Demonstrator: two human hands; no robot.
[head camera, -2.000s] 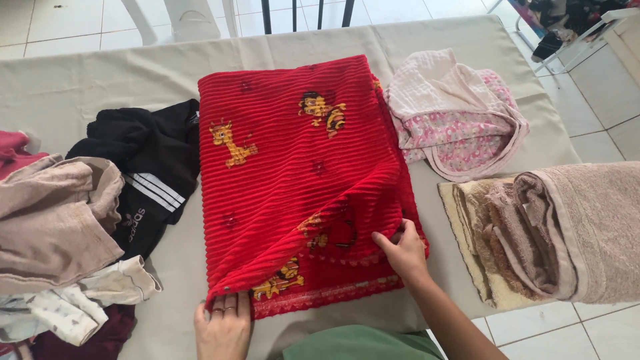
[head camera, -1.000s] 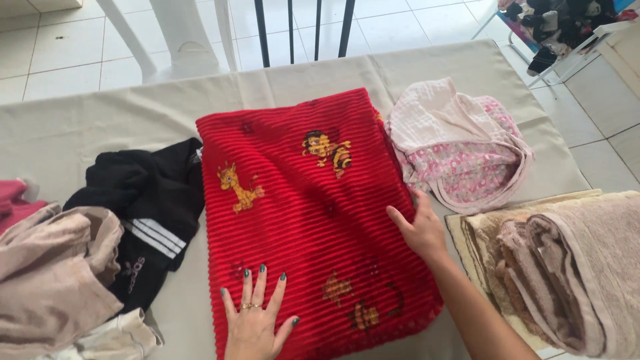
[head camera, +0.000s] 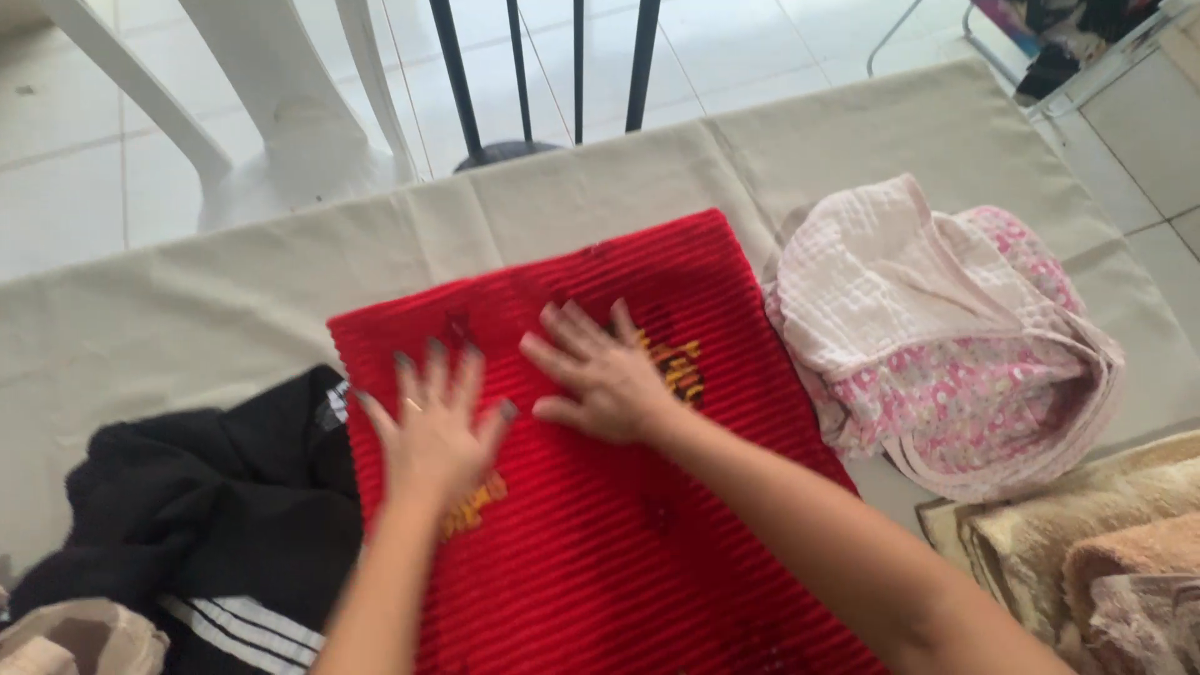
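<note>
A folded red ribbed blanket (head camera: 600, 525) with yellow and black cartoon figures lies flat in the middle of the table. On its upper left part my left hand (head camera: 436, 422) rests palm down, fingers spread, slightly blurred. My right hand (head camera: 600, 375) lies flat near the blanket's upper middle, fingers apart, partly over one printed figure. Neither hand grips anything. To the blanket's left is a crumpled black garment (head camera: 216, 506) with white stripes. A white and pink patterned cloth (head camera: 937, 356) lies bunched against its right side.
Folded beige towels (head camera: 1031, 553) are at the lower right, and a beige cloth (head camera: 84, 637) at the lower left. A light tablecloth (head camera: 581, 187) covers the table. Beyond its far edge stand a white plastic chair (head camera: 300, 122) and dark metal bars (head camera: 577, 70).
Both hands have moved up the blanket toward its far edge. Two seconds ago they were at its near edge, where a corner was folded over; that corner lay flat a second later.
</note>
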